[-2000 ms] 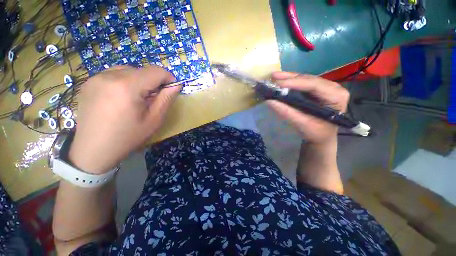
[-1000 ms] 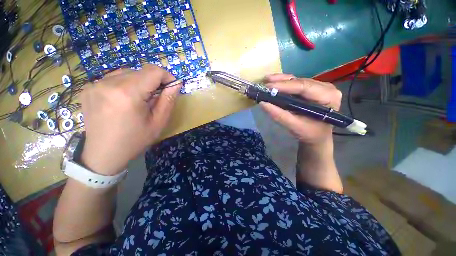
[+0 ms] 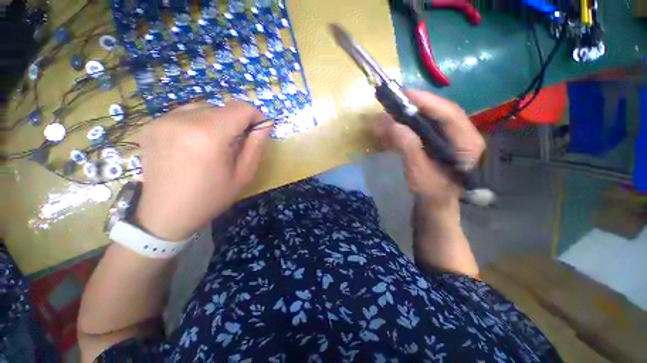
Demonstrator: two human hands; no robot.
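Observation:
A blue PCB panel (image 3: 213, 53) lies on a tan board, somewhat blurred. My left hand (image 3: 198, 163) rests at its near edge, thumb and forefinger pinching a thin dark wire lead (image 3: 257, 126) at the panel's near right corner; the palm hides part of the panel. My right hand (image 3: 440, 142) holds a soldering iron (image 3: 418, 124) by its black handle. The iron's metal tip points up and away, over the tan board to the right of the panel, apart from it. Dark leads with small round white discs (image 3: 94, 69) lie spread left of the panel.
Red-handled pliers (image 3: 429, 53) lie on the green mat (image 3: 489, 49) beyond the tan board (image 3: 347, 106). A dark unit with blue and yellow parts (image 3: 585, 18) and black cables are at upper right. A red stool (image 3: 525, 106) and blue bin (image 3: 596, 117) are below the bench.
The iron's tip has lifted off the panel's corner and swung up and away, and the handle is steeper. My left hand keeps its pinch. The panel and left hand appear shifted slightly right in view.

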